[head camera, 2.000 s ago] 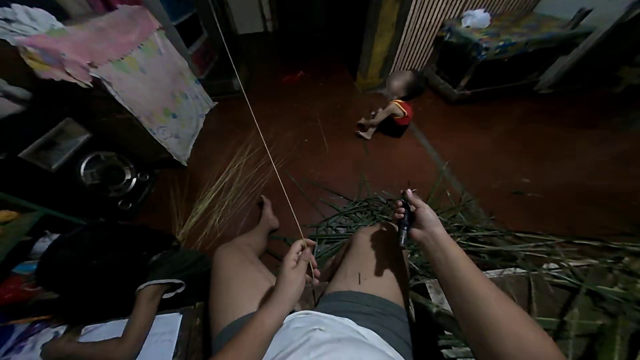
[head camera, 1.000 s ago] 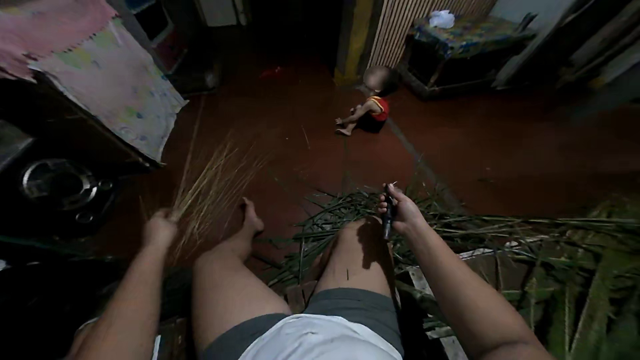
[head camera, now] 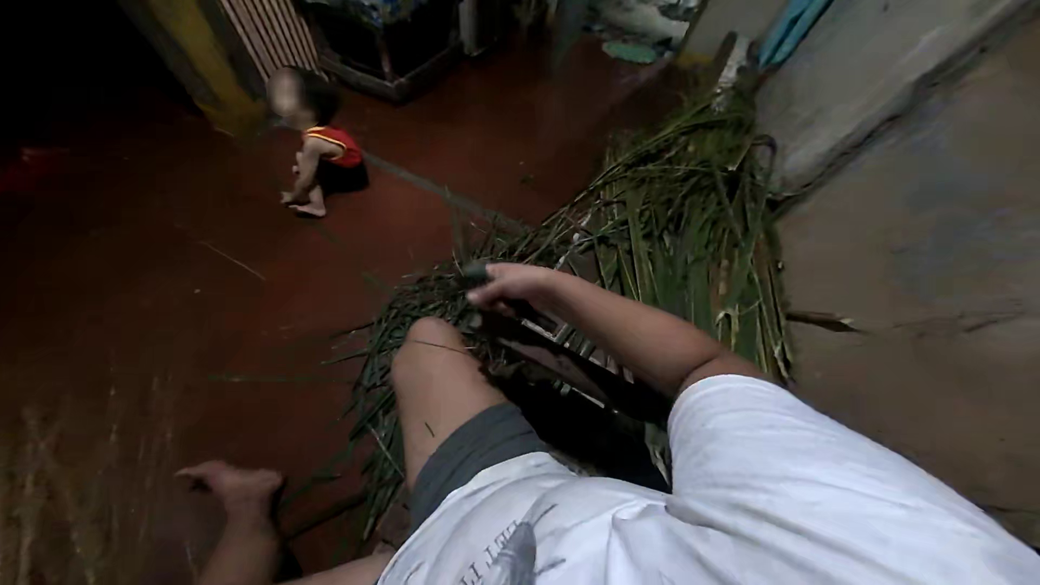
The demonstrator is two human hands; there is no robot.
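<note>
My right hand [head camera: 508, 286] reaches over the heap of cut green leaf strips [head camera: 431, 305] beside my knee. A small dark object [head camera: 476, 274] shows at its fingertips; at this blur I cannot tell whether it is the dark-handled tool seen earlier. Long green palm leaves [head camera: 691, 236] lie in a pile beyond my right forearm. My left hand is out of view. At the lower left, thin pale stalks [head camera: 89, 479] appear blurred over the floor.
A small person in a red top [head camera: 337, 146] sits on the red floor [head camera: 455, 146] ahead to the left. Behind stands a dark table with a wooden frame [head camera: 396, 88]. A concrete wall [head camera: 918, 89] runs along the right. My bare foot [head camera: 236, 479] is at lower left.
The view has swung strongly to the right. My left hand, near the pale stalks one second ago, has left the frame. My right hand now extends over the green strips, its grip looser.
</note>
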